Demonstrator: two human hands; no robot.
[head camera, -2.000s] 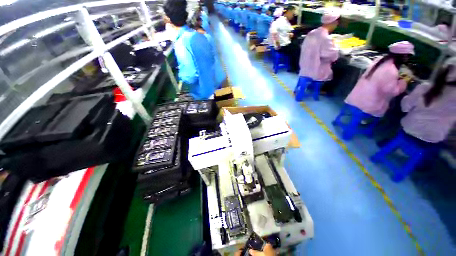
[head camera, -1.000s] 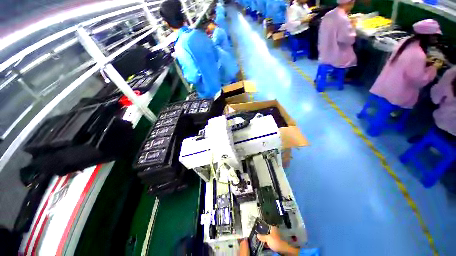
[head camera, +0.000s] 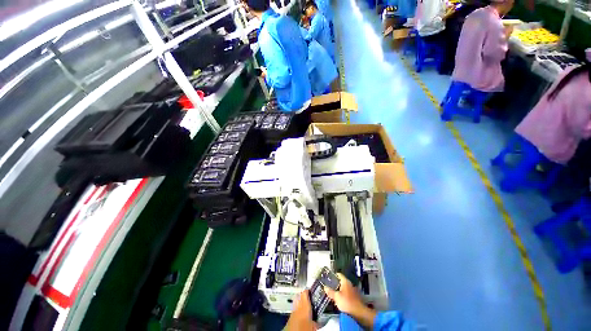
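Observation:
My left hand and my right hand meet at the machine's front edge, around a dark phone-like unit with silvery detail. A smaller dark piece lies at its upper end by my right fingers; whether it is separate I cannot tell. The white benchtop machine stands beyond my hands. A unit with silvery detail sits on its left slide, in front of the head. The right slide carries a dark greenish plate.
Stacked black trays with units stand left of the machine on the green bench. A round dark object lies at its front left. Open cardboard boxes are behind. A red-marked white shelf is left. People sit at right; others stand ahead.
The view has shifted, with the machine now more upright in the picture. Both hands and the unit show more fully, and the unit's silvery detail is now visible. The left-slide unit stays in place.

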